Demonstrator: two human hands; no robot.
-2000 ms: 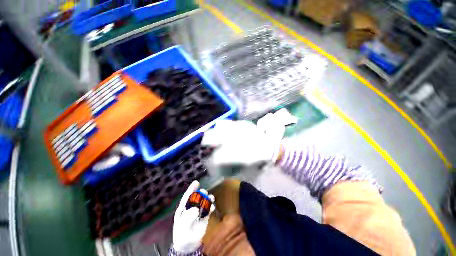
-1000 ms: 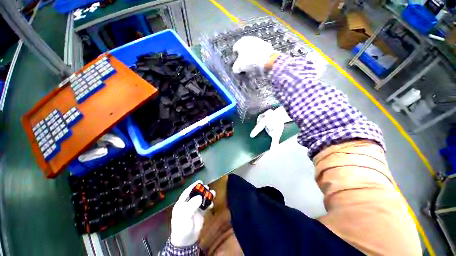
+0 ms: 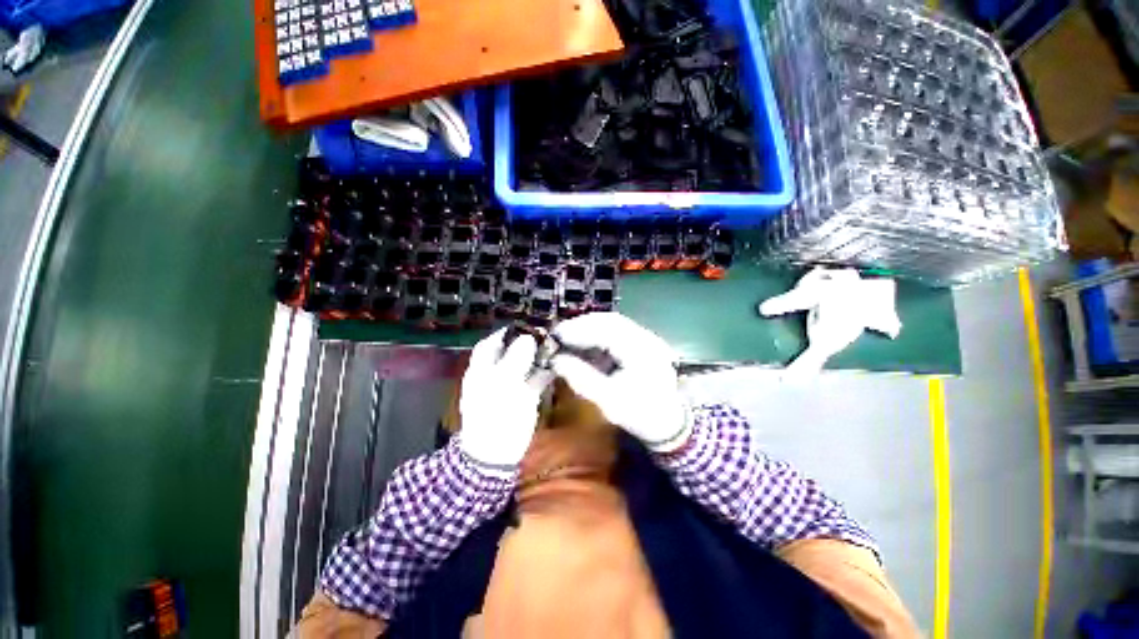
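Note:
My left hand point(image 3: 502, 397), in a white glove, is closed around a small dark part point(image 3: 535, 337) above the lap, at the bench's front edge. My right hand point(image 3: 621, 378), also white-gloved, touches the left hand and holds a dark piece point(image 3: 597, 360) between its fingers. The fingers hide most of both parts, so how they fit together cannot be told. Black units with bits of orange-red point(image 3: 450, 268) stand in tight rows on the bench just beyond the hands.
A blue bin point(image 3: 643, 200) of black housings stands behind the rows. An orange tray point(image 3: 437, 63) rests over a small blue bin point(image 3: 400, 147). Clear blister trays point(image 3: 906, 137) and a spare white glove point(image 3: 834, 312) are at right. One unit point(image 3: 156, 609) lies on the green belt point(image 3: 138, 375).
My right hand has come back from the clear trays and met my left hand, and now holds a dark piece. The view has turned and shifted, now showing the belt at lower left.

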